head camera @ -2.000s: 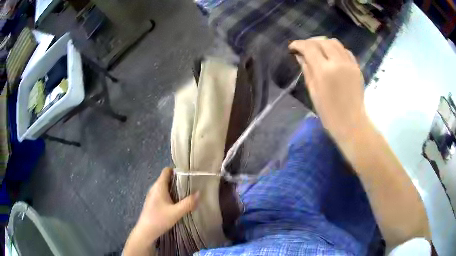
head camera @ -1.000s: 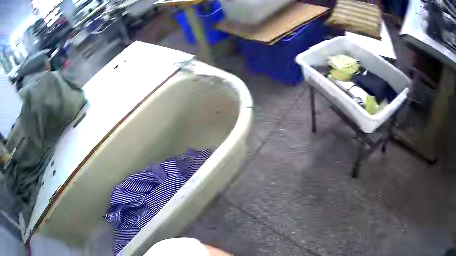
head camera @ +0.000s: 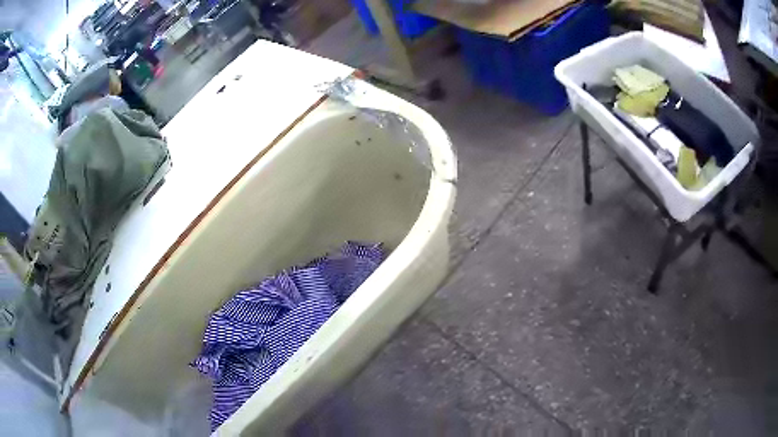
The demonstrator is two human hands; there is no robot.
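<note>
Neither of my hands is in the picture. Nearest in front of me is a long cream fabric trough (head camera: 439, 196) with a rounded end and a worn, patched rim. Blue-and-white striped cloth (head camera: 277, 320) lies crumpled inside it. The trough stands against the edge of a white table (head camera: 222, 111) with a brown edge strip. The bundle of cut pieces and the tie strip are out of view.
A green-grey cloth (head camera: 102, 188) covers something on the table at the left. A white tub (head camera: 695, 201) on dark legs holds yellow, white and dark pieces at the right. A blue bin (head camera: 520, 72) stands behind under cardboard (head camera: 503, 19). The floor (head camera: 512, 341) is speckled grey.
The view has swung from the tied bundle and both hands to the trough. Since one second ago, the pale sleeve and bit of arm at the bottom edge have left the picture.
</note>
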